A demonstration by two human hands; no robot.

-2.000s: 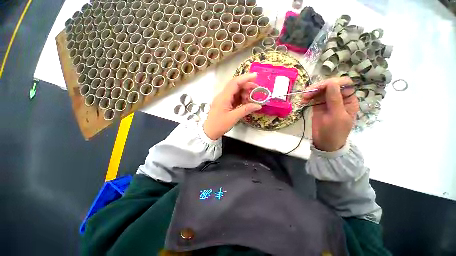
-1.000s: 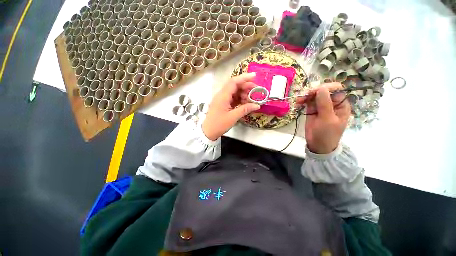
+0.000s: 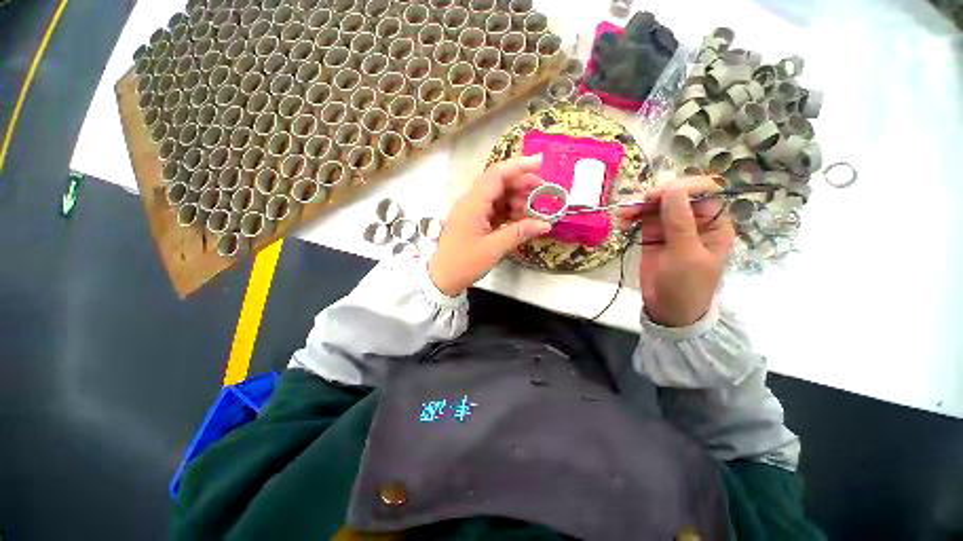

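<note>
My left hand point(image 3: 484, 230) holds a grey metal ring point(image 3: 548, 186) between thumb and fingers, its open end facing up. My right hand point(image 3: 684, 245) holds a thin, dark, pen-like tool point(image 3: 631, 205), its tip at the right side of the ring. Both are above a bright magenta packet point(image 3: 535, 151) with a white label point(image 3: 587, 182) on it. The packet lies on a round patterned cushion point(image 3: 556, 257). A thin dark cord point(image 3: 621, 287) hangs from the right hand's side over the table edge.
A board point(image 3: 182, 255) packed with upright rings fills the left. Several loose rings point(image 3: 386, 226) stand between board and cushion. A jumbled ring pile point(image 3: 748, 114) and a single thin ring point(image 3: 841, 174) lie right. Behind the cushion are a dark crumpled lump point(image 3: 631, 58) and clear plastic point(image 3: 662, 97).
My right hand with the tool has moved slightly left, towards the ring, and the cord has shifted left with it. My left hand and its ring have stayed nearly still.
</note>
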